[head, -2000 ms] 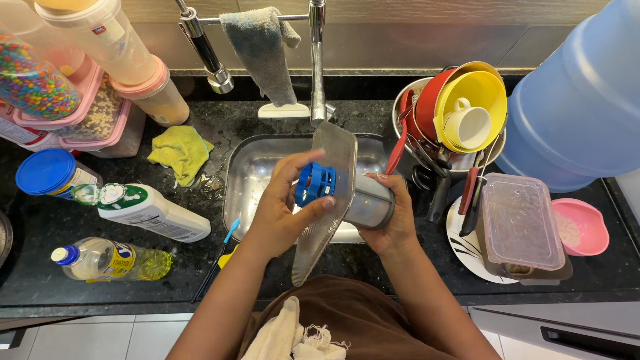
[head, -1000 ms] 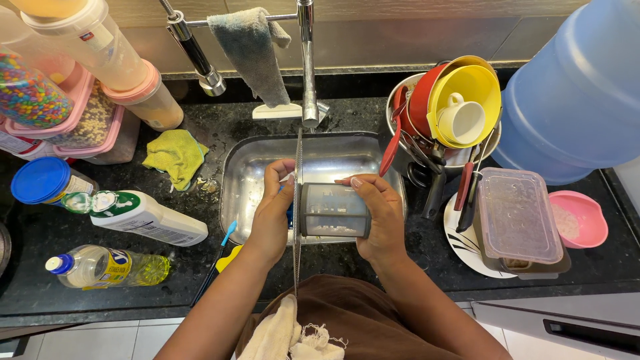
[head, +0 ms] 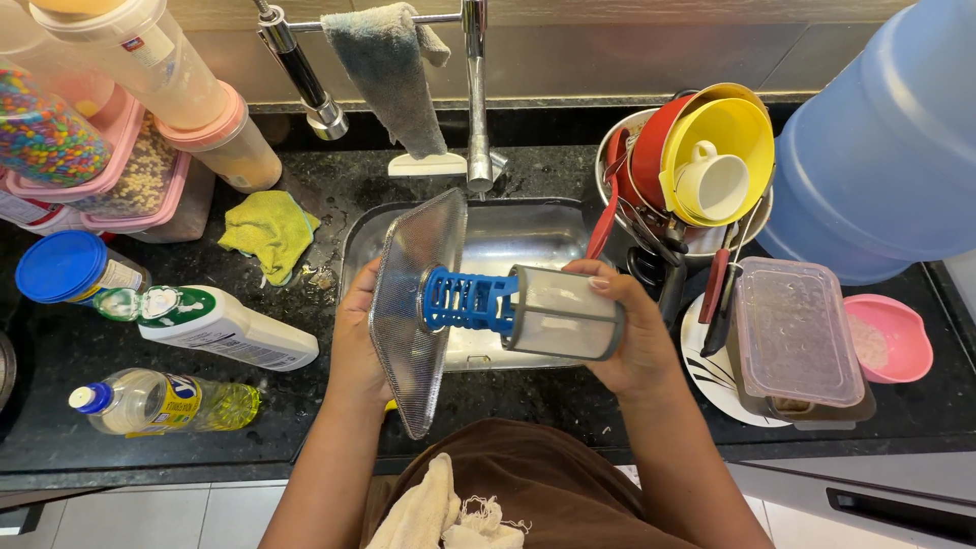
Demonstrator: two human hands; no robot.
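Note:
My left hand point(head: 361, 335) grips the flat metal mesh filter plate point(head: 415, 366) by its left side, tilted nearly upright over the sink. From the plate's middle a blue slotted plastic piece point(head: 465, 301) points right. Its right end meets the cylindrical mesh filter point(head: 568, 314), which has a grey frame and lies sideways in my right hand point(head: 629, 328). Whether the blue piece reaches inside the cylinder, I cannot tell. Behind them is the stainless steel sink point(head: 526, 229), with the chrome faucet point(head: 478, 114) above its back edge.
On the left lie a yellow-green cloth point(head: 271, 232), a white bottle point(head: 236, 328) and a clear bottle of yellow liquid point(head: 171, 402). To the right stand a bowl of dishes point(head: 610, 152), a lidded plastic container point(head: 797, 328), a pink bowl point(head: 907, 343) and a large blue water jug point(head: 877, 152).
The mesh plate was edge-on a second ago and now shows its right face. The cylinder, then against the plate, has moved right from it, and the blue piece shows between them.

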